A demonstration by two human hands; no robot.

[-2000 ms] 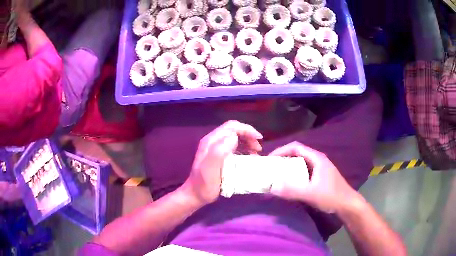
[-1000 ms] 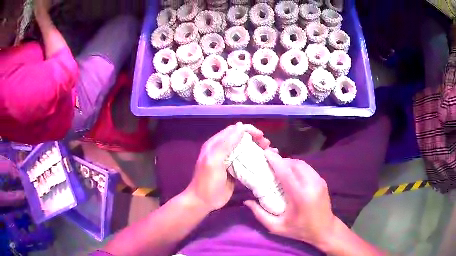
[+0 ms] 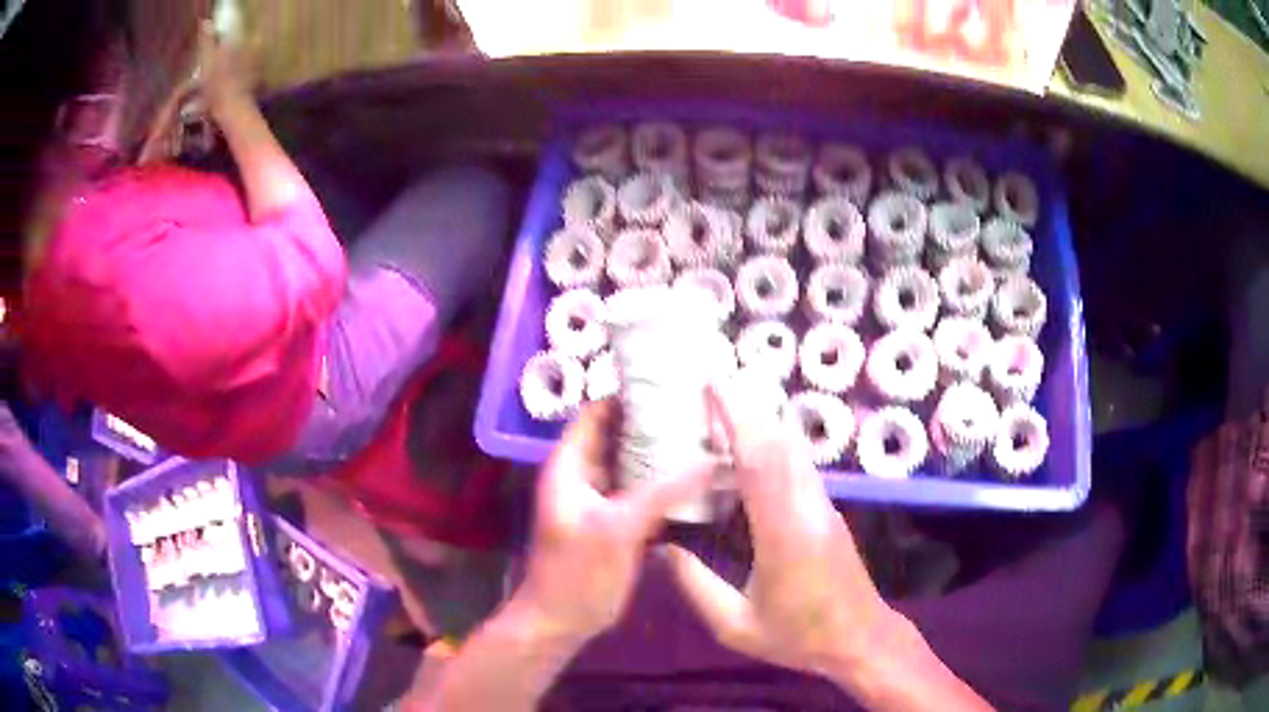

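A pale tube-like piece (image 3: 665,397) with ridged sides stands roughly upright over the near left edge of the parts tray. My left hand (image 3: 592,522) grips its lower left side. My right hand (image 3: 772,529) is at its right side, fingers against it and thumb apart below. The piece is blurred, and its far end overlaps the rings in the view. The blue-violet tray (image 3: 960,492) holds rows of pale ring stacks (image 3: 905,365) with dark centre holes.
A bright white surface (image 3: 779,39) lies on the tan bench (image 3: 355,31) beyond the tray. A dark flat rectangle (image 3: 1090,56) and loose grey pieces (image 3: 1155,49) are at upper right. A person in red (image 3: 188,313) sits left, above small crates (image 3: 195,647). Plaid clothing (image 3: 1236,522) is at right.
Both hands have moved forward with the pale piece, from above the lap to the tray's near edge. The piece has turned more upright. The view has shifted, showing the bench beyond the tray.
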